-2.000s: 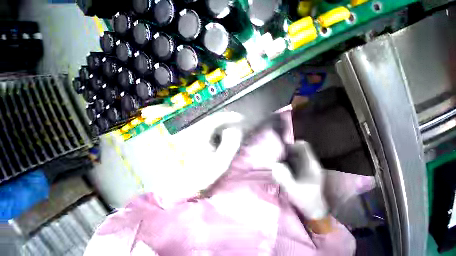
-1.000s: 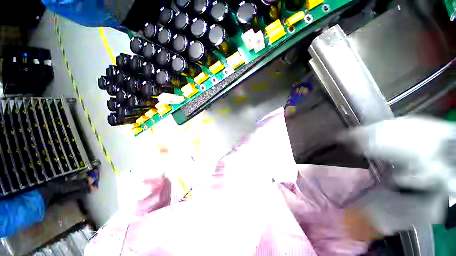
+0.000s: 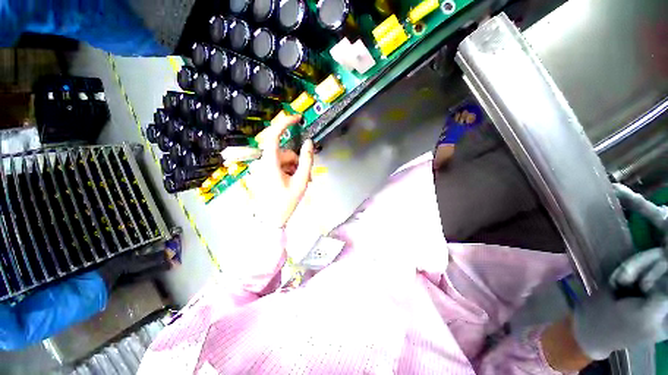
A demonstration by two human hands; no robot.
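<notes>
A long green circuit board (image 3: 320, 108) slants across the upper left, with rows of black capacitors (image 3: 264, 78) and yellow blocks along its near edge. A dark foam strip (image 3: 338, 111) shows under that edge. My left hand (image 3: 282, 165) is at the near edge, partly washed out by glare, with fingers over the yellow blocks and thumb below; it appears to grip the board. My right hand (image 3: 622, 307), in a pale grey glove, is at the far right over the metal rail, cut by the picture edge. Its fingers are bent around a dark spot; I cannot tell whether it holds something.
A curved silver rail (image 3: 542, 146) runs down the right side. A dark slotted rack (image 3: 80, 212) stands on the floor at left, beside a black box (image 3: 69, 108). Blue sleeves (image 3: 55, 304) of other people show at the left and top left.
My left hand has come up to the board's near edge. My right hand has moved down and come into clearer view at the far right. The board appears slightly higher in the view.
</notes>
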